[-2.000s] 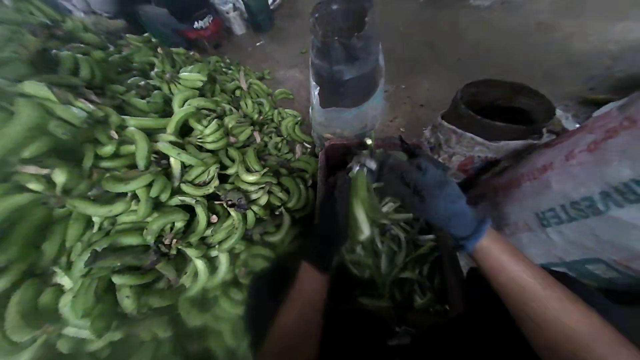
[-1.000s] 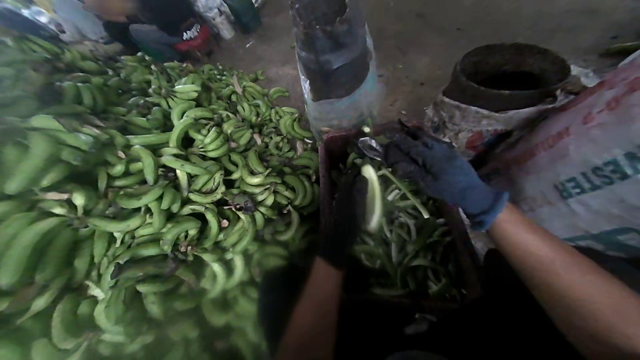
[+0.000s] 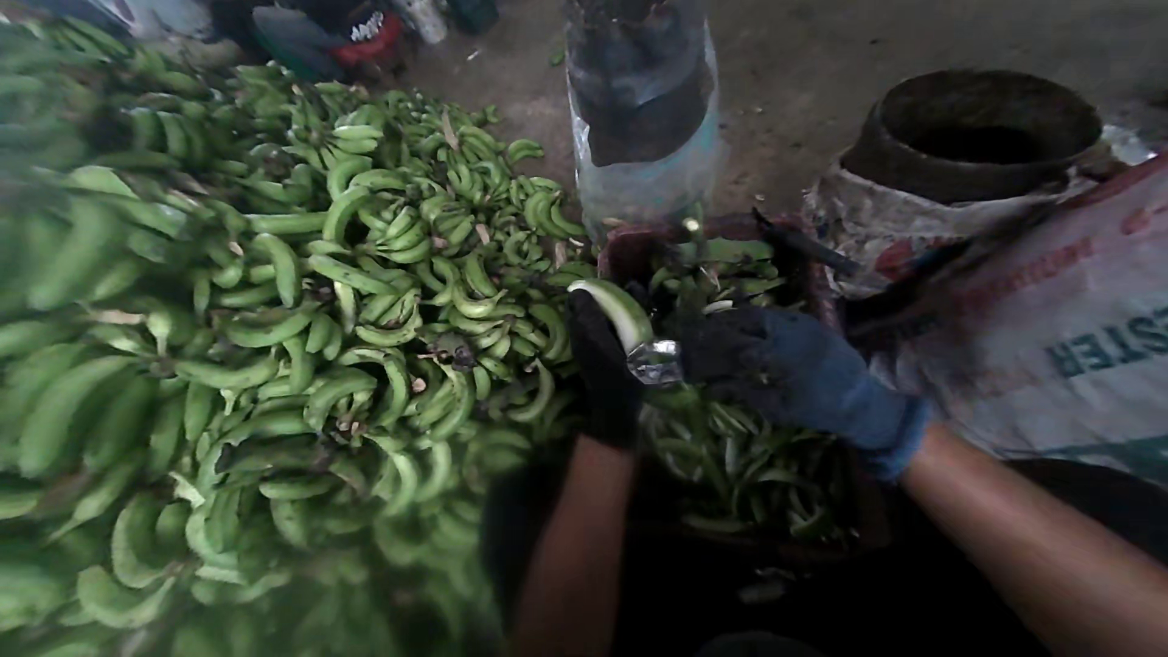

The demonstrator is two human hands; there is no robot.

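Note:
My left hand point(image 3: 604, 374), in a dark glove, holds a partly peeled green plantain point(image 3: 617, 308) whose pale flesh shows along one side. In a dark blue glove, my right hand point(image 3: 776, 365) grips a small tool with a shiny metal end point(image 3: 654, 361), which touches the plantain's lower end. Its handle is hidden by the glove. Beneath both hands stands a reddish crate point(image 3: 630, 245) holding green peels point(image 3: 748, 456). A large heap of green plantains point(image 3: 401, 237) lies left of my left hand.
Behind the crate rises a plastic-wrapped column-like container point(image 3: 643, 137). At the right are an open round drum point(image 3: 990, 137) wrapped in sacking and a printed white sack point(image 3: 1049, 319). Part of a person in dark clothing point(image 3: 301, 36) shows at the top left, beyond the heap.
The plantain and both gloved hands are now nearer the crate's left side; before, the plantain was over the crate's middle. More pale flesh shows than two seconds ago.

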